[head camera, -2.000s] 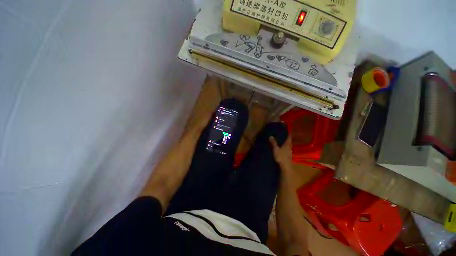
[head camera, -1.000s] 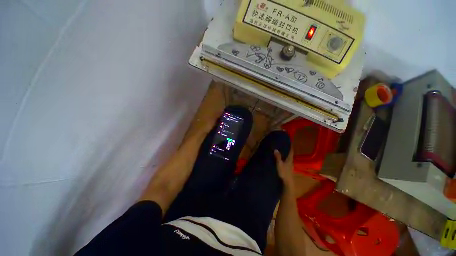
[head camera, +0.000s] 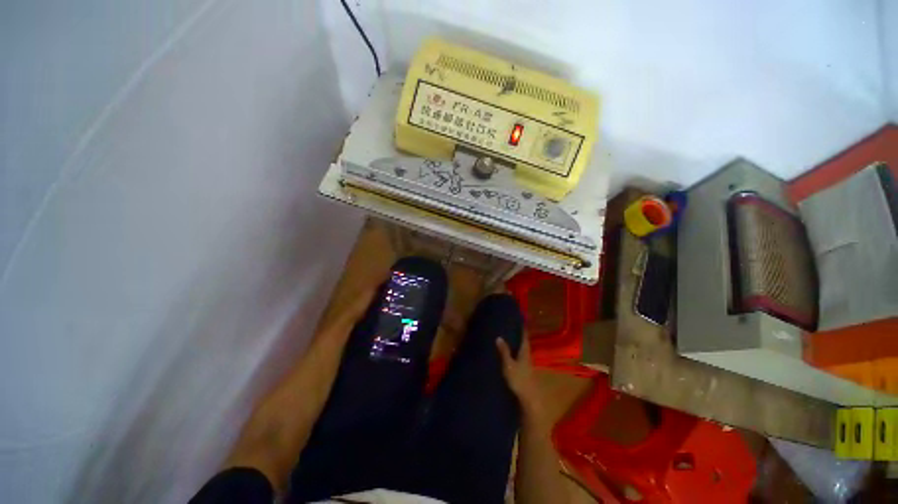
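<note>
A smartphone (head camera: 396, 317) with a lit screen of small text lies over my left thigh, below the sealer. My left hand (head camera: 362, 303) is at the left side of the phone and thigh. Its fingers are hidden or blurred, so I cannot tell whether it grips the phone. My right hand (head camera: 514, 362) rests on the outer side of my right thigh near the knee, empty, with the thumb apart. The cream-yellow heat sealer (head camera: 463, 89) stands ahead with its red switch lit. Its long sealing bar (head camera: 463, 224) runs along the front edge, with nothing on it.
On the right, a wooden bench (head camera: 729, 384) holds a yellow and red tape roll (head camera: 648, 216), a dark second phone (head camera: 654, 285) and a grey-white machine (head camera: 701, 266). Yellow box ends (head camera: 859, 433) show at the far right. Red stools (head camera: 704, 458) stand below.
The view has shifted, so the whole sealer, its black cable and more of the right-hand machine show. My hands and the lit phone keep the same places on my legs.
</note>
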